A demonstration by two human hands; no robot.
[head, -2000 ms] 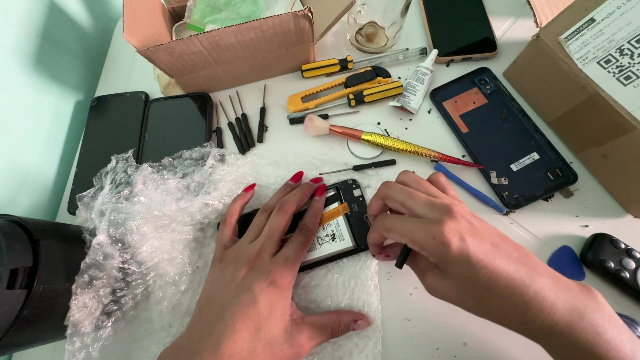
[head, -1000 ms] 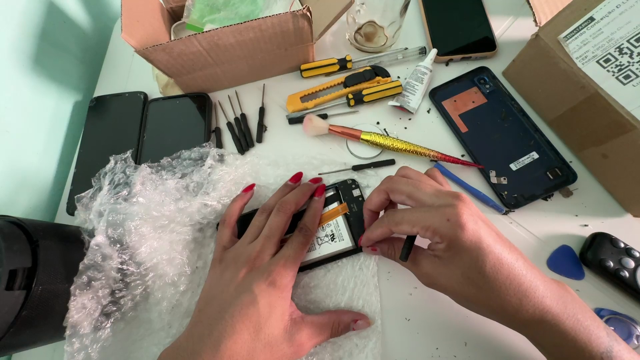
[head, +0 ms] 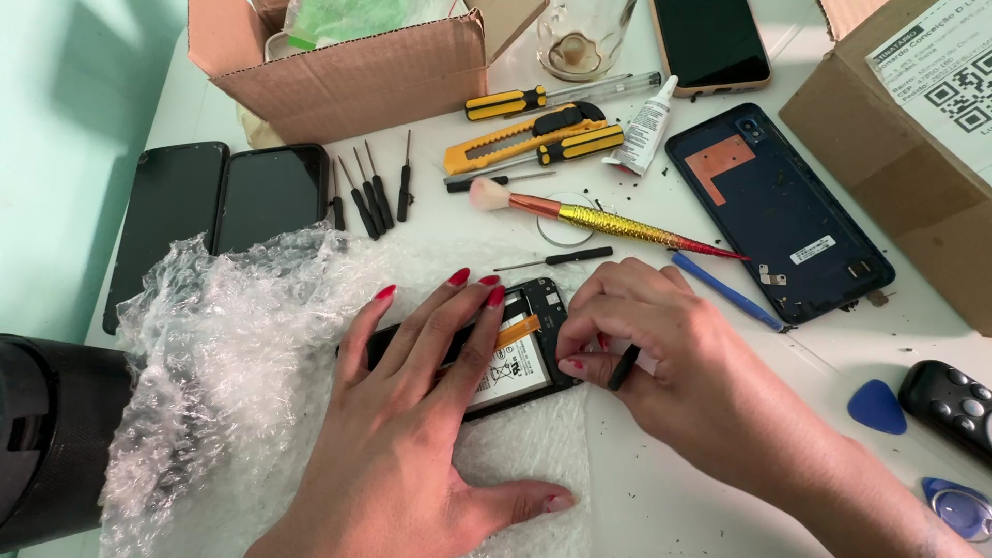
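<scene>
An opened smartphone body (head: 549,322) lies on bubble wrap (head: 209,403), its battery (head: 508,376) and orange flex cable (head: 518,332) exposed. My left hand (head: 411,403) lies flat over the phone's left part, fingers spread, gripping nothing. At the phone's right end my right hand (head: 659,349) has its fingertips pinched at the edge. A small black-handled tool (head: 624,367) sits in that hand; its tip is hidden. Just above lies a precision screwdriver (head: 580,256). Beyond it are a makeup brush (head: 612,223), a blue plastic spudger (head: 728,291) and a dark blue phone back cover (head: 783,217).
Yellow-black screwdrivers (head: 581,145), a utility knife (head: 496,149) and a glue tube (head: 643,132) lie behind. Cardboard boxes (head: 372,85) stand at back left and right. Two dark phone screens (head: 273,186), several small screwdrivers (head: 376,194), a black cylinder (head: 54,442) and a blue pick (head: 877,406) surround the work.
My right hand has shifted slightly at the phone's right end, and the black handle in it has changed its tilt. My left hand has stayed in place on the phone.
</scene>
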